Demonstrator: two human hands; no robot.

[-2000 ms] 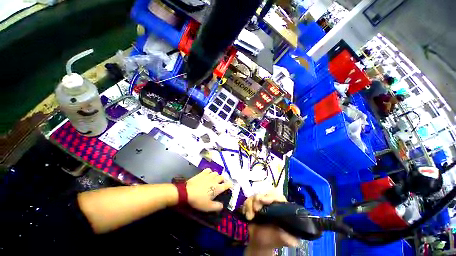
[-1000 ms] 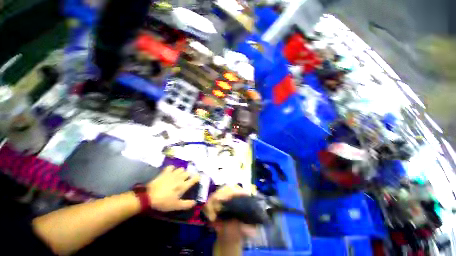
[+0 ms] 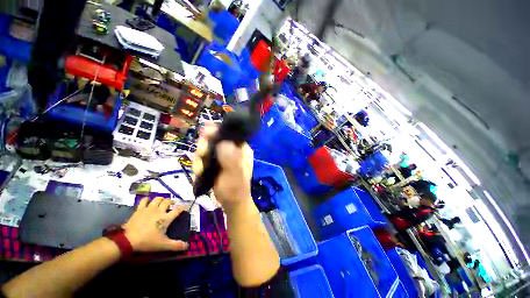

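Observation:
A long, flat matte-black electronic unit [image 3: 75, 222] lies along the bench's front edge. My left hand [image 3: 152, 226] rests flat on its right part, fingers and thumb spread; the unit's dark right end shows beyond the fingers. My right hand [image 3: 229, 174] is closed around a black electric screwdriver [image 3: 237, 129], held upright above the unit's right end. Its thin tip points down near my left fingertips; whether it touches the unit is unclear. The screwdriver's top and its cable are blurred.
A blue bin [image 3: 302, 233] with black and grey items stands right of the bench. Behind the unit are wires, a white power strip [image 3: 137, 127], a power supply with red digits [image 3: 190, 102] and a red bin [image 3: 96, 68]. More blue bins stand farther right.
The view has swung to the right. My right hand has risen from low beside the bench and turned the screwdriver from lying sideways to upright, tip down. My left hand stays on the unit.

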